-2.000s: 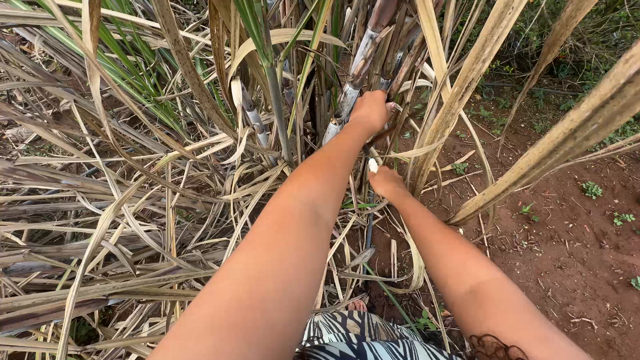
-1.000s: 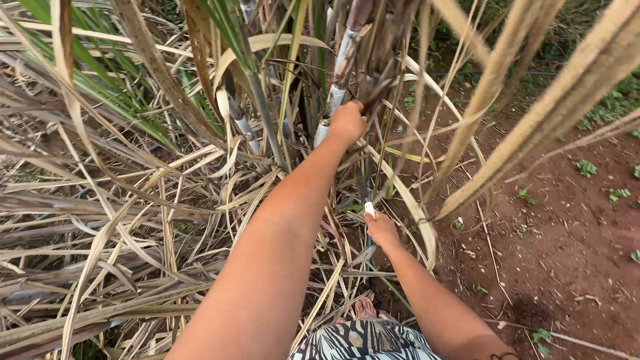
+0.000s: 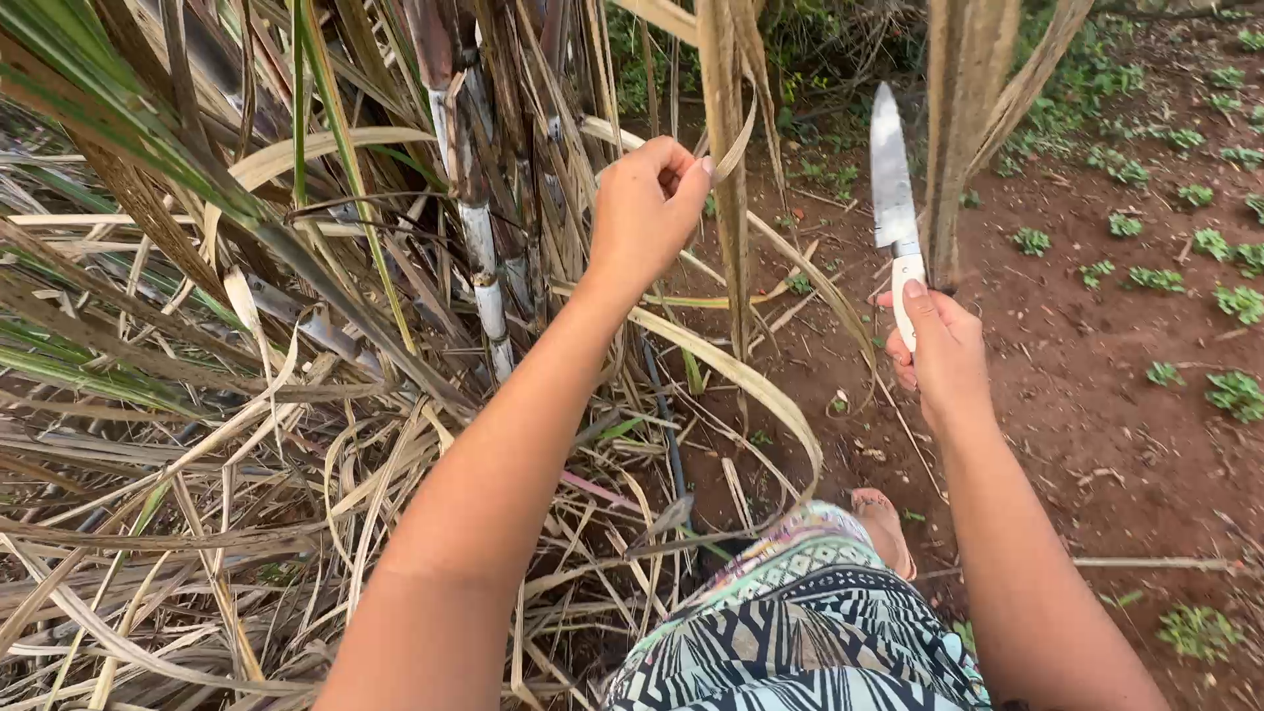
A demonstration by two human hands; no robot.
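Observation:
A kitchen knife with a white handle points upward in my right hand, well to the right of the sugarcane stalks. My left hand is raised beside the stalks, its thumb and finger closed at the tip of a dry cane leaf; whether they grip it I cannot tell. Left of that hand stands a sugarcane stalk with a whitish, waxy surface. Another long dry leaf hangs just behind the knife and my right hand.
Dry fallen cane leaves cover the ground at left. A dark hose runs along the clump's base. Reddish soil with small green weeds lies at right. My foot shows below, beside patterned clothing.
My right hand has moved away from the cane base to the right, and the knife blade now shows. My left hand has left the stalks it was at. The view has shifted.

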